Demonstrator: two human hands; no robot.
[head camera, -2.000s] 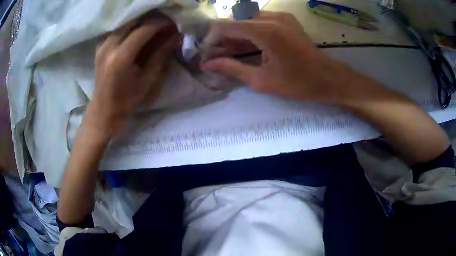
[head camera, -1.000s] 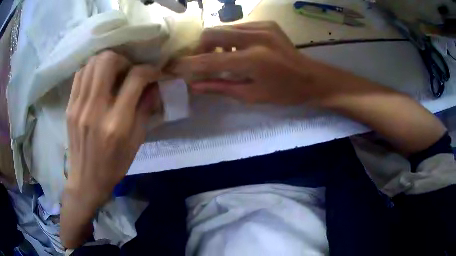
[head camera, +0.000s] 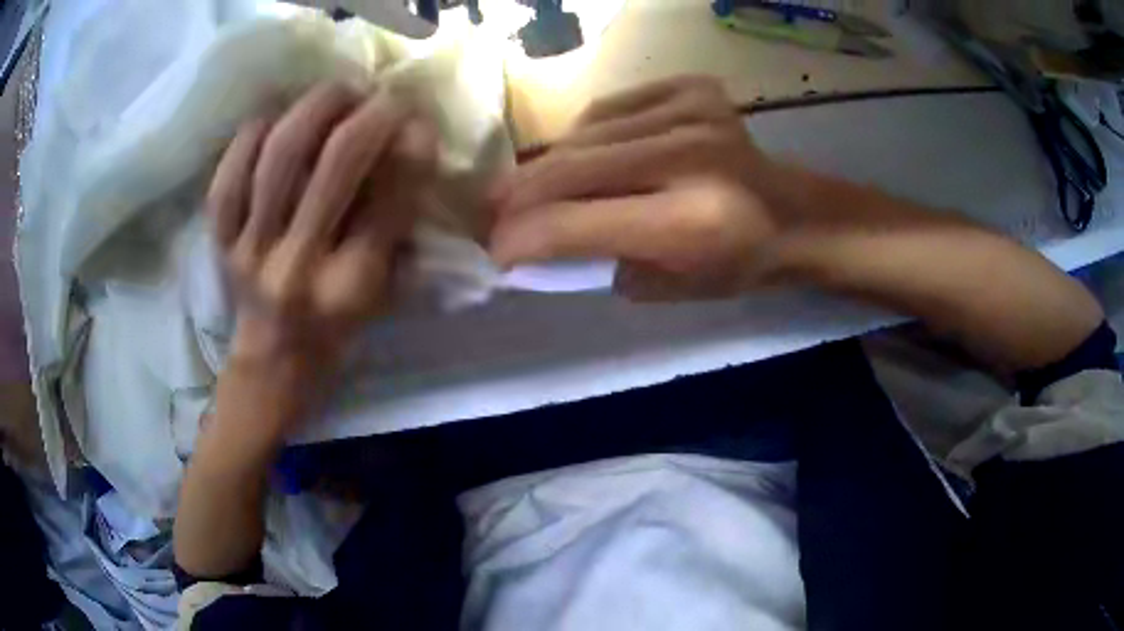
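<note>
A pale beige garment panel (head camera: 136, 234) lies bunched on the left of the table and reaches under the bright machine light. My left hand (head camera: 327, 210) is blurred and rests on the panel, its fingers bent over the cloth. My right hand (head camera: 641, 197) is also blurred and pinches a small white piece (head camera: 561, 276) that sticks out below its fingers. White cloth also shows between both hands. The fingertips of both hands are partly hidden. The presser foot and needle area (head camera: 413, 15) is at the top, behind my hands.
Yellow-green and blue snips (head camera: 807, 27) lie at the back right. Black-handled scissors (head camera: 1067, 166) lie at the far right. A small dark attachment (head camera: 550, 30) stands right of the needle. The white table edge (head camera: 592, 376) runs before my lap, which has pale cloth (head camera: 635, 530) over it.
The small white piece has moved right, from beside my left fingers to under my right fingers. My left hand has shifted slightly right, and more tan machine bed shows behind my right hand.
</note>
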